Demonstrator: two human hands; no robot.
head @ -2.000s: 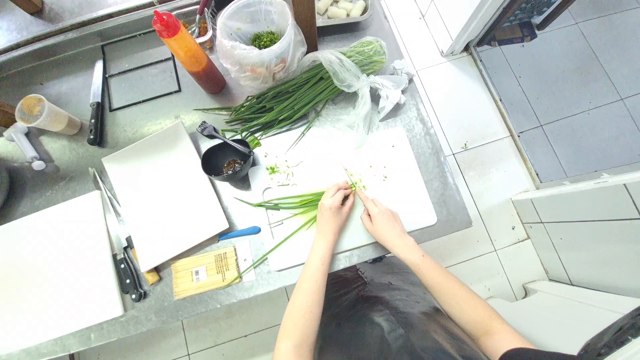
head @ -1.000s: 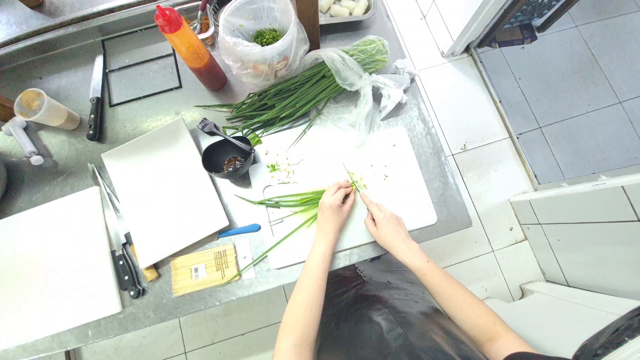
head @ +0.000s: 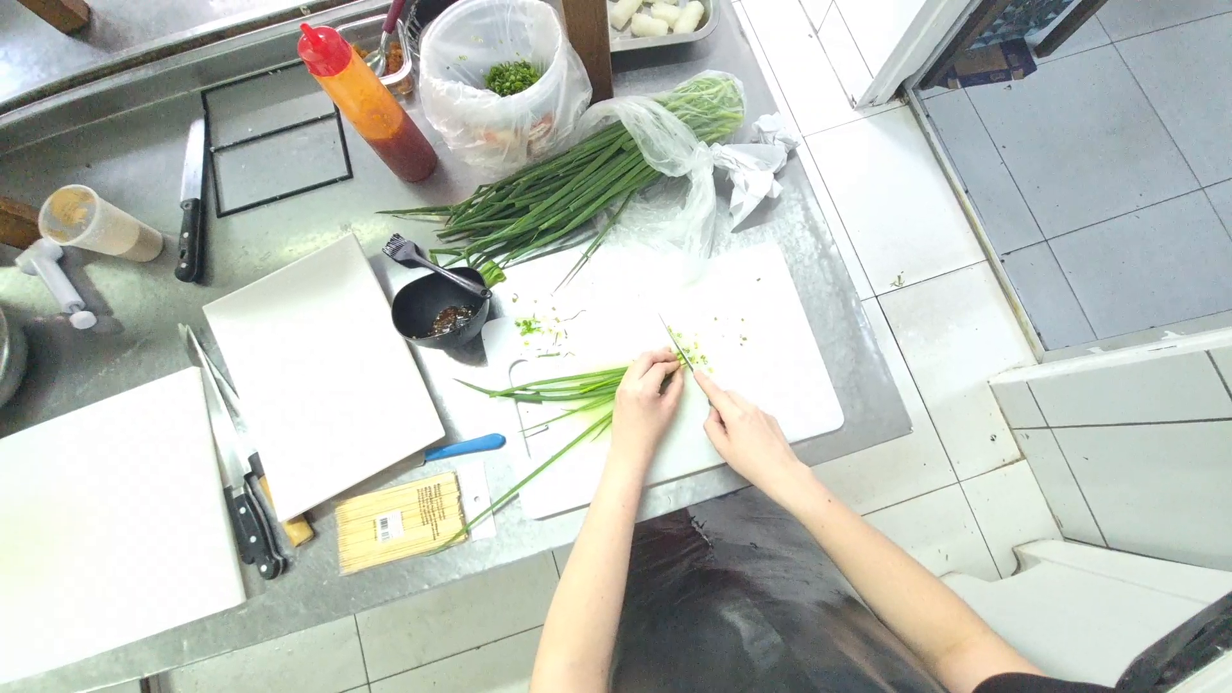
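Note:
On the white cutting board, my left hand is closed around a small bunch of green onions, whose long leaves trail to the left, one past the board's edge. My right hand grips a knife; its handle is hidden in the hand and its thin blade stands at the cut end of the bunch, close to my left fingertips. Small chopped green pieces lie beside the blade, and more scraps lie further left on the board.
Behind the board lies a large bunch of green onions in a clear plastic bag. A black bowl with a brush touches the board's left side. Further left are a white tray, knives, a pack of skewers and a red-capped squeeze bottle.

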